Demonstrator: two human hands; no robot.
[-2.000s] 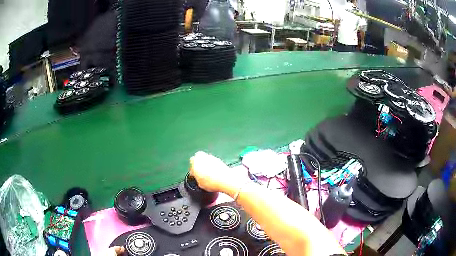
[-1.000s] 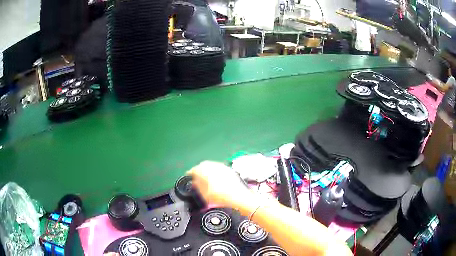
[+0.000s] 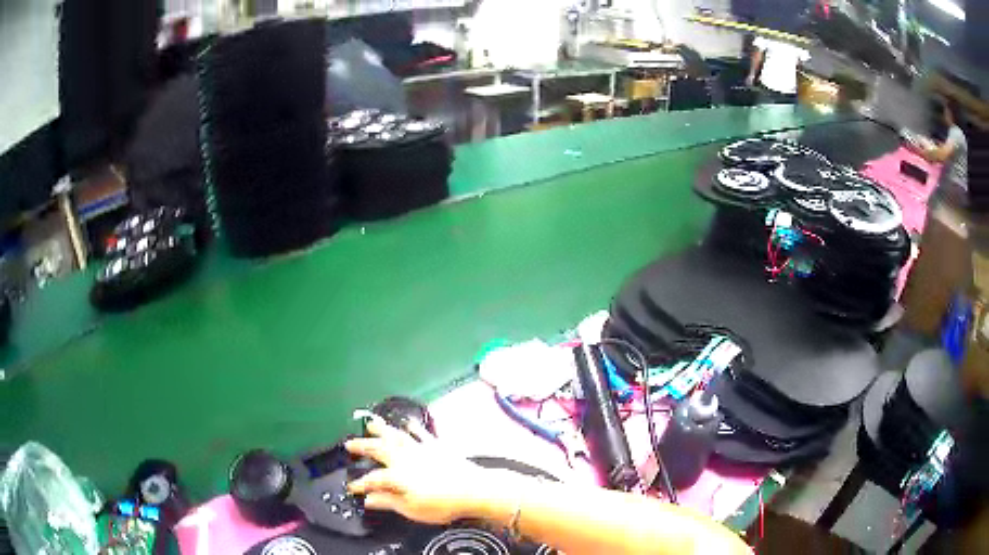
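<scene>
The black control and speaker unit (image 3: 315, 493) lies at the bottom centre-left, with a round speaker at each end, a small display and buttons. The drum pad (image 3: 466, 539) with white rings lies in front of it on the pink mat (image 3: 222, 528). My right hand (image 3: 407, 472) lies over the unit's right part, fingers apart and pointing left; whether it touches the unit is unclear. The hand and forearm hide some buttons and part of the pad. My left hand is not in view.
The electric screwdriver (image 3: 603, 417), dark squeeze bottle (image 3: 686, 442), white cloth (image 3: 528, 370) and blue-handled tool (image 3: 531, 421) lie right of the unit. Stacked pads (image 3: 759, 325) stand at right, tall black stacks (image 3: 266, 141) at back left. A plastic bag (image 3: 43, 504) and green board (image 3: 132, 531) lie left. People are behind.
My right hand has moved from the right speaker to the left over the buttons, and its fingers have spread. My left fingertips at the pad's edge have gone out of view. The camera view has shifted.
</scene>
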